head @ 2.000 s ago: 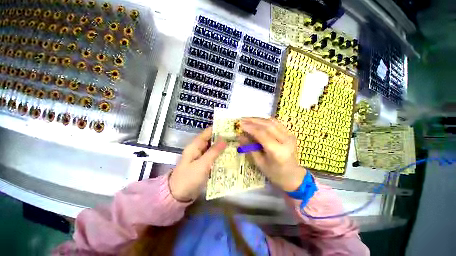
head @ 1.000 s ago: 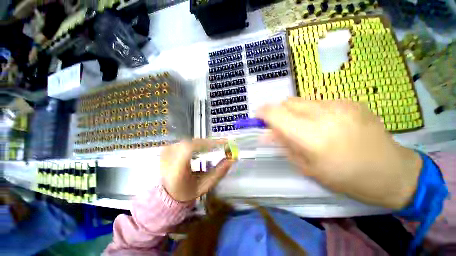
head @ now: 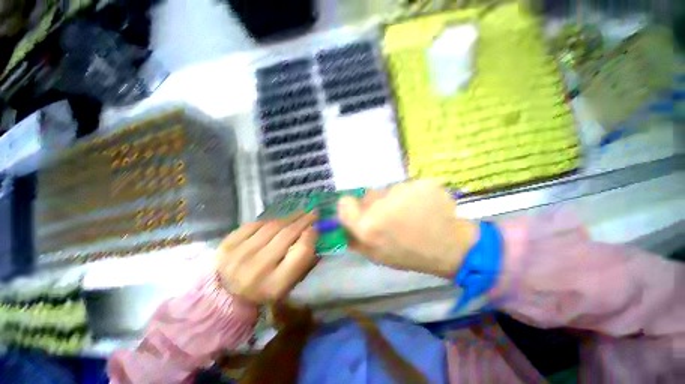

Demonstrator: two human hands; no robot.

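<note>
A printed circuit board (head: 334, 238) shows its green side in front of me, below the tray of black components (head: 289, 127). My left hand (head: 272, 255) holds the board from the left, fingers over it. My right hand (head: 405, 225) is at the board's right part, with the purple tool (head: 327, 225) between its fingers, the tip over the green surface. Whether the right hand also grips the board cannot be told. A blue strap (head: 481, 259) is round my right wrist. The picture is blurred.
The box of yellow components (head: 488, 112) lies beyond my right hand. Stacked clear trays with ring coils (head: 161, 180) lie at the left. A black bin (head: 278, 16) is at the top. Boards with black and cream parts (head: 45, 319) are at the lower left, a pale board (head: 627, 82) far right.
The board now shows green; it was cream side up two seconds ago. My right hand has moved back down onto the board with the purple tool. The view has shifted.
</note>
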